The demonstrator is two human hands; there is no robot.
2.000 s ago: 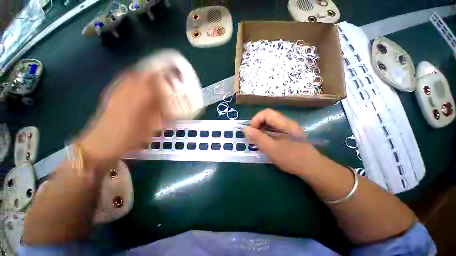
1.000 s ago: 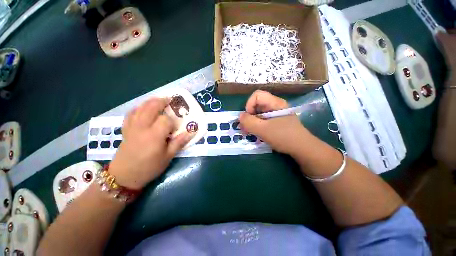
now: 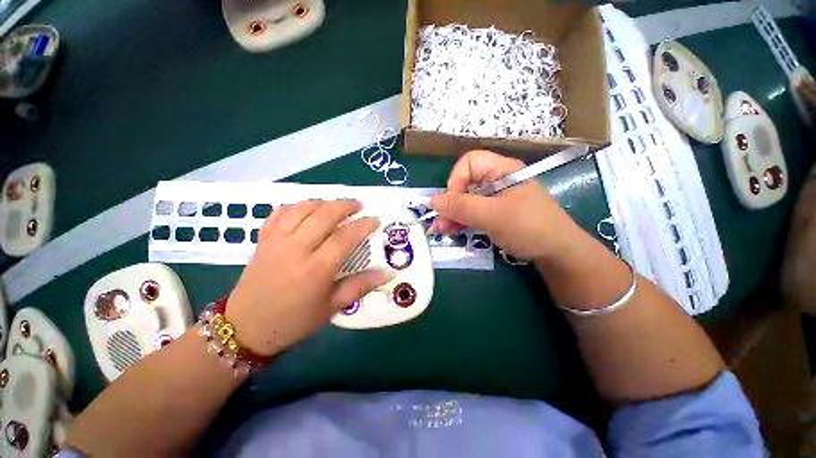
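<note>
My left hand (image 3: 309, 255) grips a cream plastic cover (image 3: 380, 309) over the die-cut sheet. The cover shows a slotted grille, red-copper round details and an oblong window near its upper right. My right hand (image 3: 488, 210) holds slim silver tweezers (image 3: 535, 169); their tips are by the cover's upper right edge, and I cannot tell whether they touch it or hold a piece. The white die-cut sheet (image 3: 191, 190), with two rows of dark rounded openings, lies flat under both hands, partly hidden by them.
A cardboard box (image 3: 492, 143) of white rings stands behind my right hand. Loose rings (image 3: 378, 159) lie left of it. Spare die-cut sheets (image 3: 671, 188) and cream covers (image 3: 753, 148) lie right. Another cover (image 3: 134, 313) and a stack (image 3: 27, 394) lie left. A person's arm shows at the right edge.
The held cover has moved right and nearer my body, with its face turned further into view. My right hand with the tweezers has stayed close beside it. The view has shifted slightly.
</note>
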